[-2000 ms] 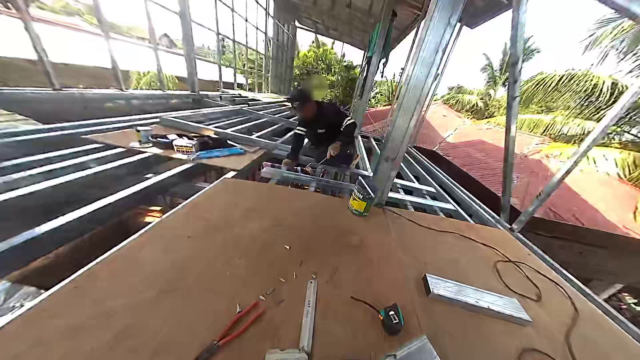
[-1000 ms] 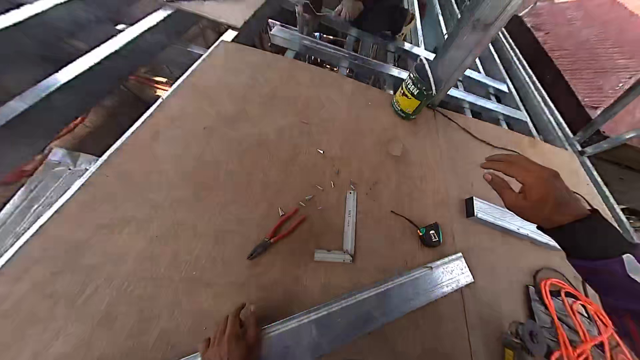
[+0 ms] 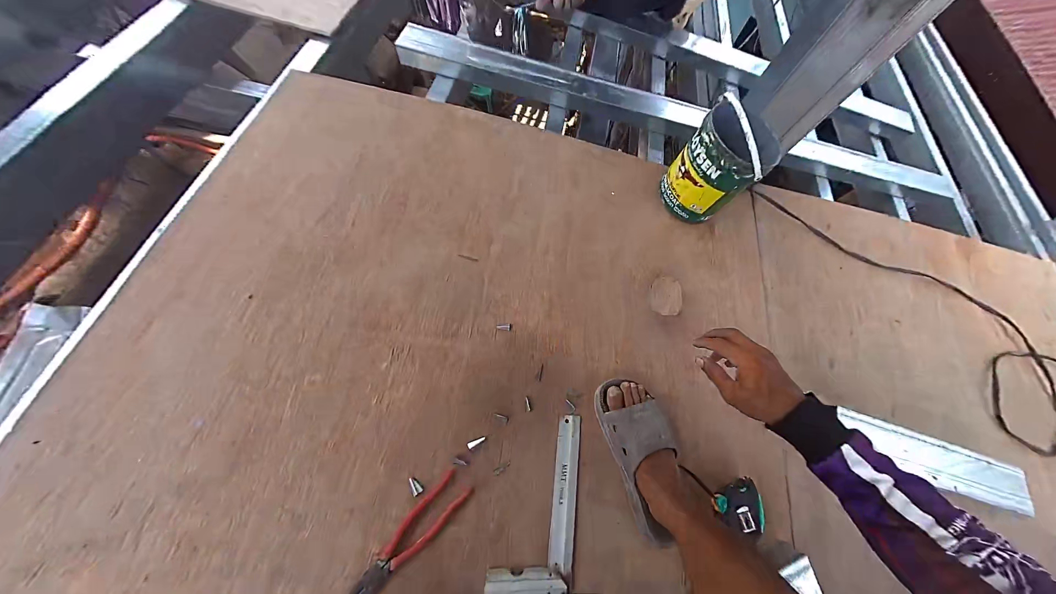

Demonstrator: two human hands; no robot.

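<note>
My right hand [image 3: 749,375], in a purple and white sleeve, hangs over the plywood [image 3: 346,330] at the right with its fingers apart and nothing seen between them. My left hand is out of the frame. Below the right hand, a foot in a grey sandal [image 3: 639,429] stands between a metal try square [image 3: 565,495] and a tape measure [image 3: 742,505]. Red-handled pliers [image 3: 425,524] lie with handles spread, left of the square. Rivets or screws [image 3: 477,443] are scattered near them. A metal channel piece [image 3: 940,462] lies partly behind my right forearm.
A green and yellow paint can [image 3: 714,165] stands at the plywood's far edge beside a steel post [image 3: 833,66]. A black cord [image 3: 907,271] runs along the right. Beyond the edge are open metal joists [image 3: 561,82] over a drop; part of a person shows there. Another gap lies left.
My left hand and the long metal channel near it have left the view. A sandalled foot now stands beside the square. My right hand has moved nearer the square.
</note>
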